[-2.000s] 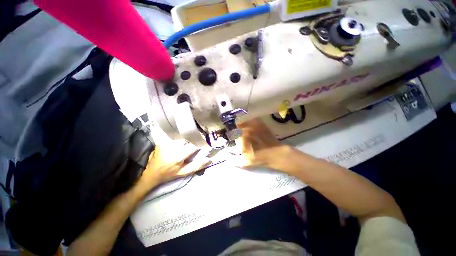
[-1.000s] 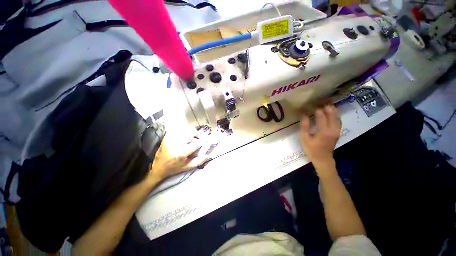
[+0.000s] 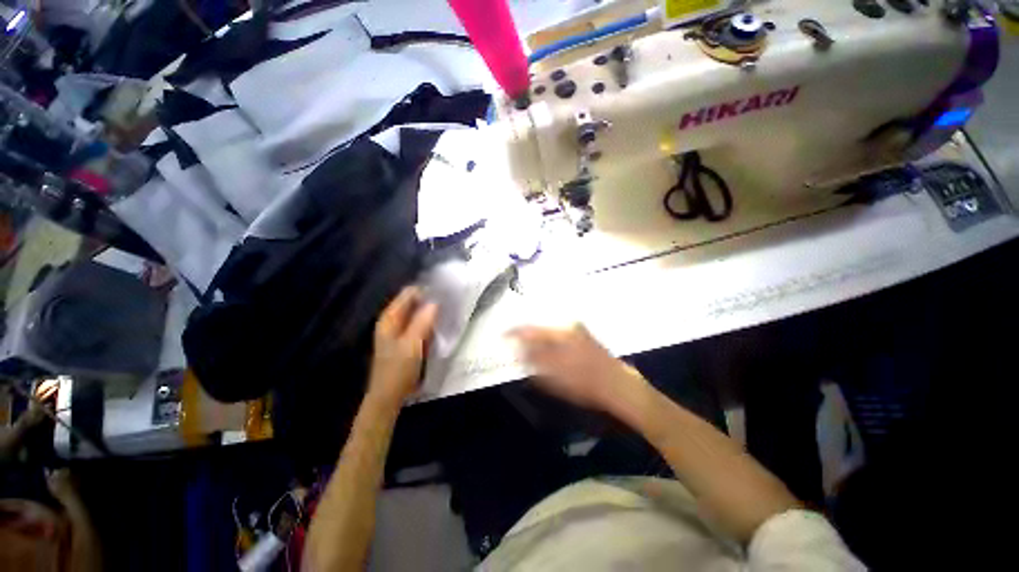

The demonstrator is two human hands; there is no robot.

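The cream sewing machine (image 3: 737, 123) with pink HIKARI lettering stands at upper right. A pale cloth piece (image 3: 456, 293) lies at the left end of the white machine bed (image 3: 670, 293), below the needle area, which is washed out by glare. My left hand (image 3: 405, 335) is at the near left edge of this pale piece, fingers bent on it, and appears to grip it. My right hand (image 3: 564, 360) is over the front edge of the bed, blurred, to the right of my left hand; its fingers cannot be read. Black fabric (image 3: 324, 257) is heaped left of the machine.
Black scissors (image 3: 697, 188) hang against the machine body. A pink tube (image 3: 492, 45) slants down to the machine head's left end. Pale panels (image 3: 302, 95) lie at upper left. A control panel (image 3: 959, 192) sits at the bed's right end. Part of another person's arm shows at lower left.
My left hand has moved from beside the needle towards the bed's front left edge. My right hand has moved left from the right part of the bed. The view has shifted, showing more at left.
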